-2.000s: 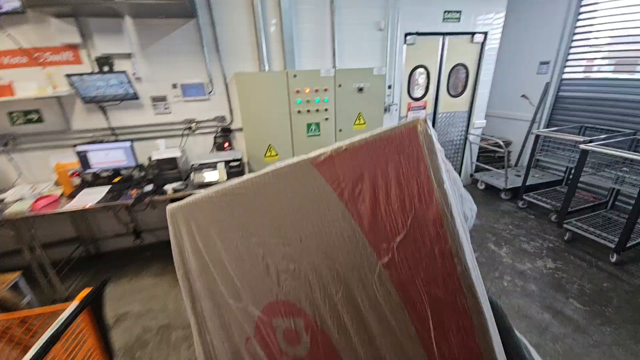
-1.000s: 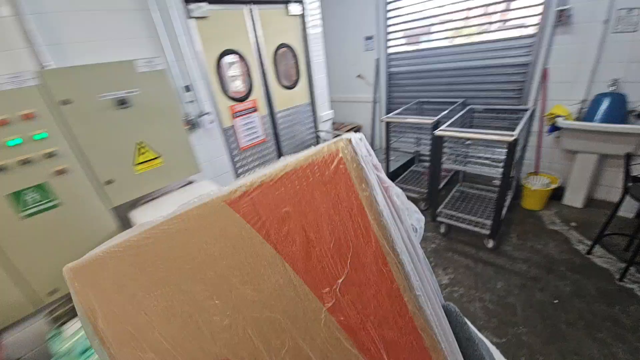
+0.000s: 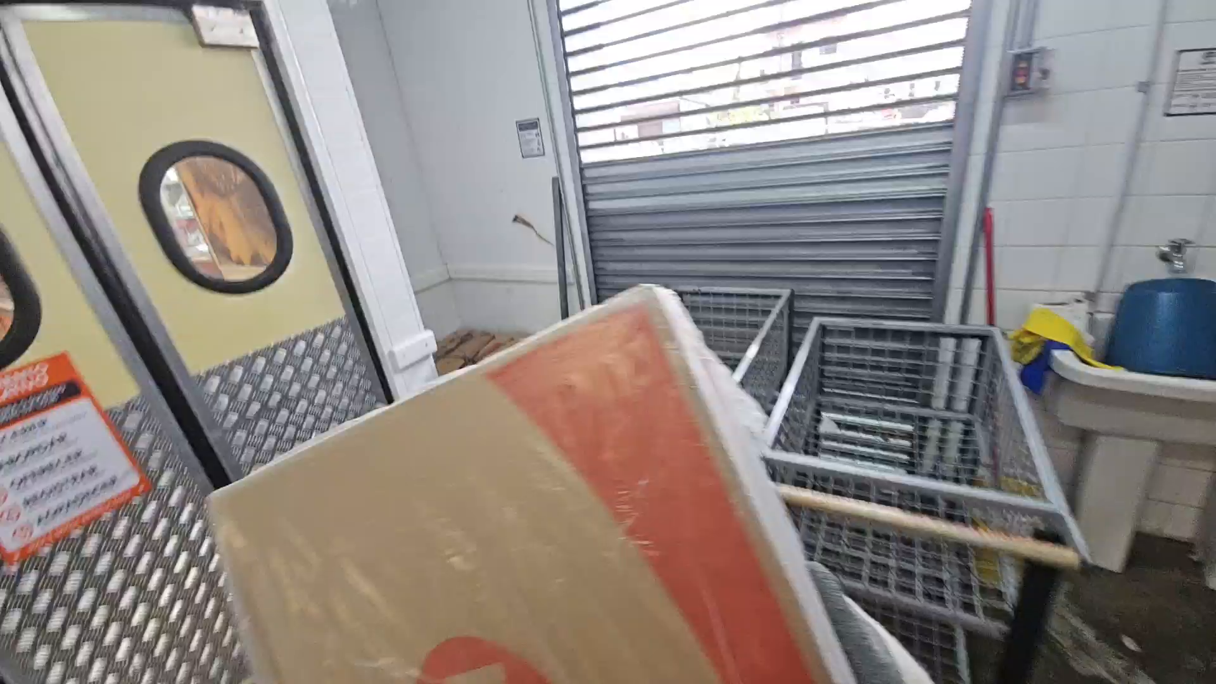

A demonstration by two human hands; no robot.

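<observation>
A large cardboard box (image 3: 456, 532) with a red band, wrapped in clear plastic film, fills the lower middle of the head view, tilted, its upper corner pointing up and to the right. Neither my left hand nor my right hand shows; the box or the frame edge hides them. A bit of grey sleeve (image 3: 850, 632) lies against the box's right side. What my hands touch cannot be seen.
Double swing doors (image 3: 275, 389) with oval windows stand at the left. Wire mesh trolleys (image 3: 902, 494) are close on the right, before a roller shutter (image 3: 760, 209). A sink (image 3: 1130, 389) holding a blue basin (image 3: 1168, 328) is at far right.
The view has swung right and come much closer to the doors and trolleys, with the box staying in front. The electrical cabinets seen earlier are out of view.
</observation>
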